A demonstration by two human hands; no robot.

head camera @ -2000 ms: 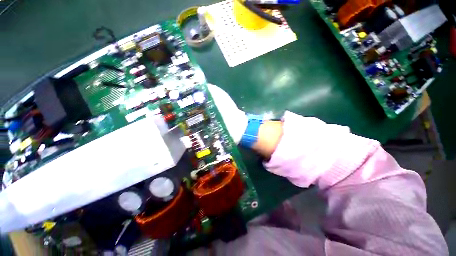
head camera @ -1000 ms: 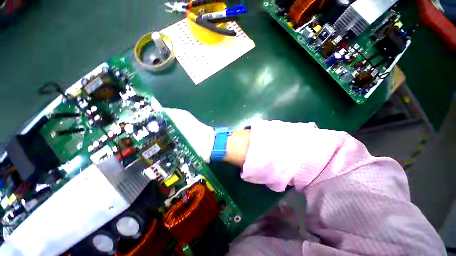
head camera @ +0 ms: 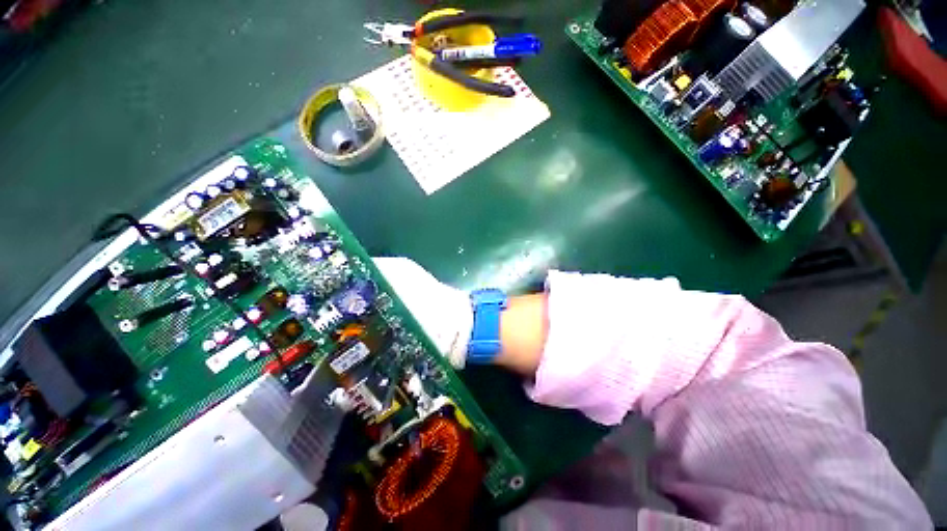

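Observation:
A large green circuit board [head camera: 177,358] fills the lower left, component side up, cut off by the picture's edge. It carries a silver finned heatsink [head camera: 197,456], a copper-orange toroid [head camera: 421,472] and a black block [head camera: 73,358]. My right hand [head camera: 424,306], in a white glove with a blue band at the wrist, is at the board's right edge. Its fingers are hidden under the board, and it appears to hold that edge. My left hand is not in view.
A yellowish tape roll [head camera: 341,124] lies beyond the board. Cutters [head camera: 462,78] and a blue marker [head camera: 519,46] lie on a yellow round item [head camera: 449,91] over a dotted label sheet [head camera: 436,156]. A second board [head camera: 727,104] lies at upper right. Something red [head camera: 919,62] is at far right.
The view has shifted. The board has moved away from the tape roll, towards the lower left, since the oldest frame. My right hand stays at its right edge.

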